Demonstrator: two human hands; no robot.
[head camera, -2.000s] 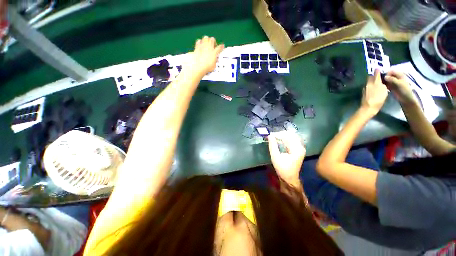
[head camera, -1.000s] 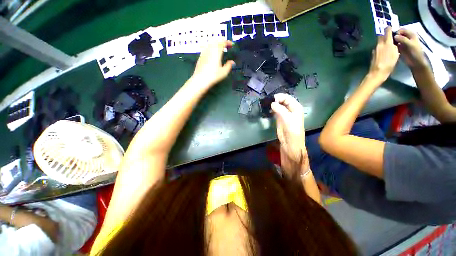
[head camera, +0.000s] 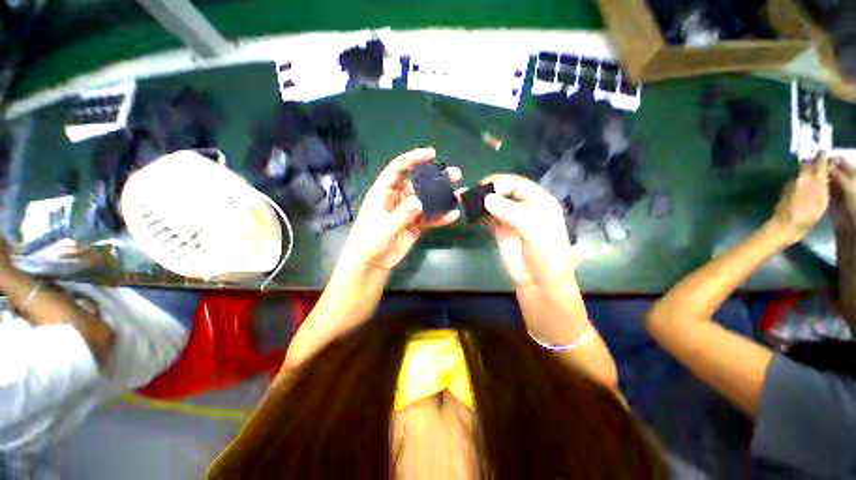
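My left hand (head camera: 392, 211) holds a flat black plastic housing (head camera: 434, 190) upright in front of me, above the near part of the bench. My right hand (head camera: 527, 225) pinches a smaller black piece (head camera: 477, 201) just right of the housing; it looks like an adhesive pad, though its details are blurred. A gap shows between the two pieces. The sticker sheet (head camera: 466, 82) lies at the far side, mostly white, with dark marks at its right end. Tweezers with a reddish-orange end (head camera: 492, 141) lie on the mat beyond my hands.
Loose black housings lie in a right pile (head camera: 587, 155) and a left pile (head camera: 305, 150). A sheet with black squares (head camera: 584, 79) and a cardboard box (head camera: 718, 58) are at the far right. A cream fan (head camera: 202, 217) stands left. Other people's arms (head camera: 732, 281) are at both sides.
My left hand has come back from the sheets and now holds a black housing. My right hand has moved beside it with a small black piece. The view has shifted left.
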